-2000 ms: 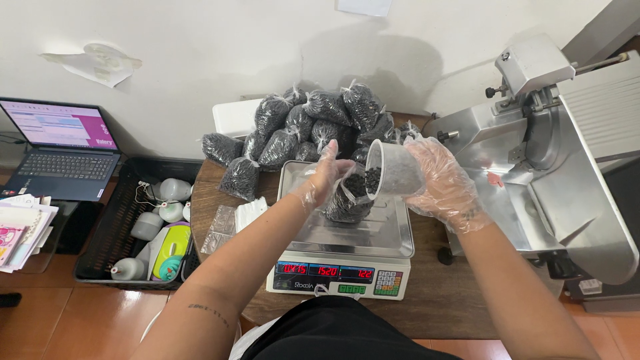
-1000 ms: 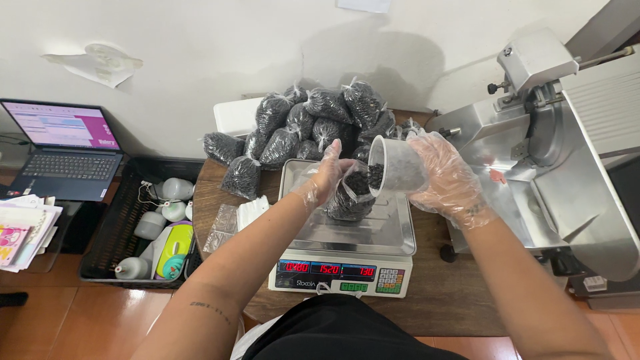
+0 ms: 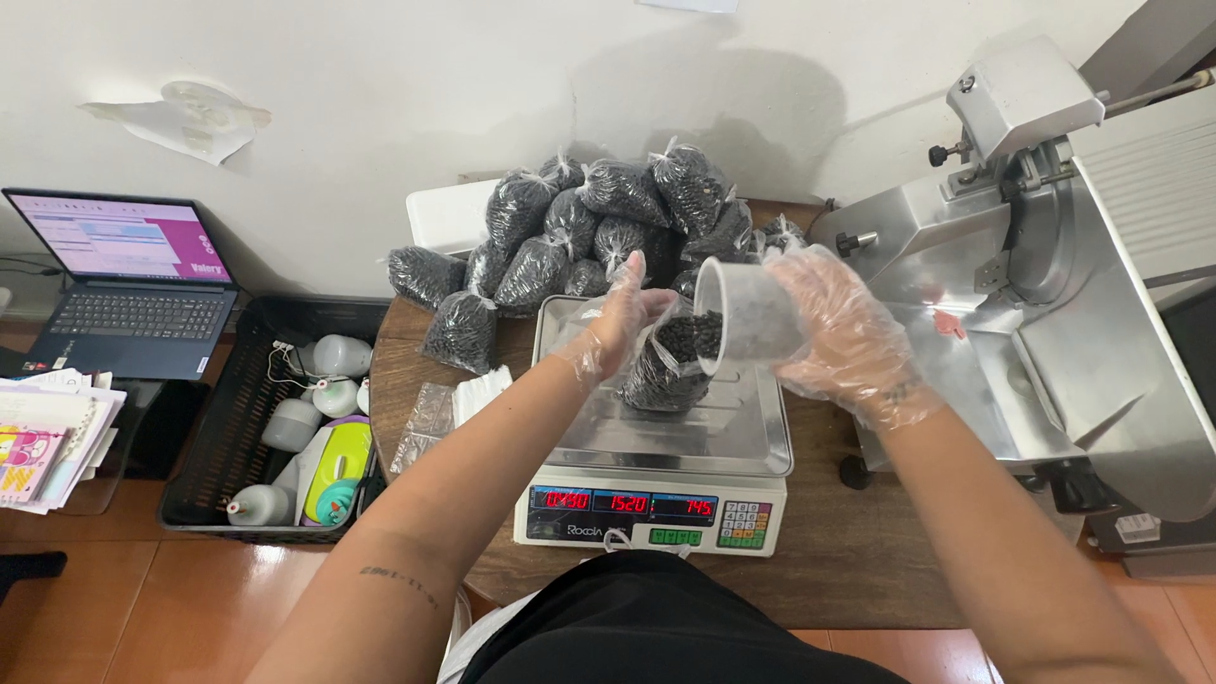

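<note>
A clear plastic bag of black beans (image 3: 665,372) rests on the steel pan of a digital scale (image 3: 650,513). My left hand (image 3: 622,318), in a clear plastic glove, holds the bag's mouth from the left. In my right hand (image 3: 841,328), also gloved, is a translucent plastic tub (image 3: 750,313), tipped on its side with its rim at the bag's opening. Dark beans show at the tub's lower lip and in the bag's mouth. Red digits glow on the scale's display. Behind the scale lies a heap of knotted bags of black beans (image 3: 570,223).
A metal slicing machine (image 3: 912,228) stands to the right on the round wooden table (image 3: 855,570). On the left are flat plastic bags (image 3: 425,423), a black crate (image 3: 204,465) holding bottles, an open laptop (image 3: 133,285) and papers (image 3: 47,427). A white box (image 3: 446,214) sits behind the heap.
The figures on the scale's display have changed. Both hands stay at nearly the same place, with the tub still tipped at the bag's mouth.
</note>
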